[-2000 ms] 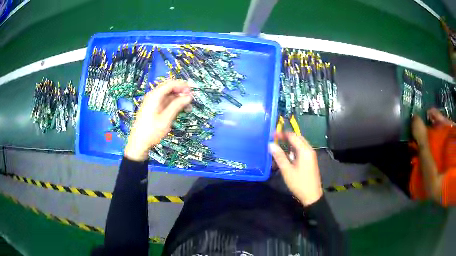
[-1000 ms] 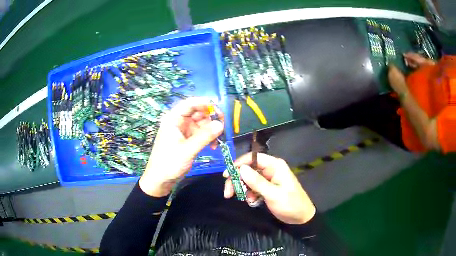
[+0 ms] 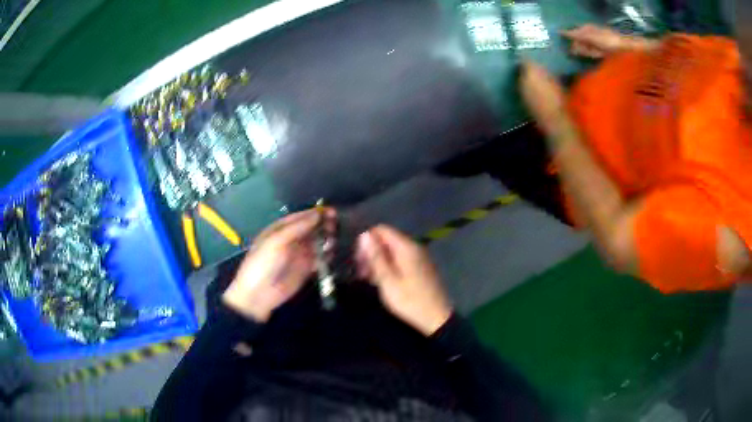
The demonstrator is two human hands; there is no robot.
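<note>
My left hand (image 3: 276,262) holds a narrow circuit board (image 3: 326,276) upright between thumb and fingers, in front of my body. A small yellow spot shows at its top end, by my fingertips. My right hand (image 3: 404,276) is just right of the board, apart from it, fingers bent together. It is blurred, and I cannot tell whether it holds the slim dark tool. The blue tray (image 3: 161,239) at the left holds a heap of boards (image 3: 74,264). More boards (image 3: 206,148) with yellow ends lie in rows between tray and mat.
Pliers with yellow-orange handles (image 3: 218,224) lie open beside the tray. The black mat (image 3: 371,91) is ahead of me. A person in orange (image 3: 660,148) is at the right, hands near other boards (image 3: 486,29). The bench's near edge runs just beyond my hands.
The view has swung right, so tray and pliers sit further left. My right hand has moved away from the board, which stays in my left hand and now hangs more upright.
</note>
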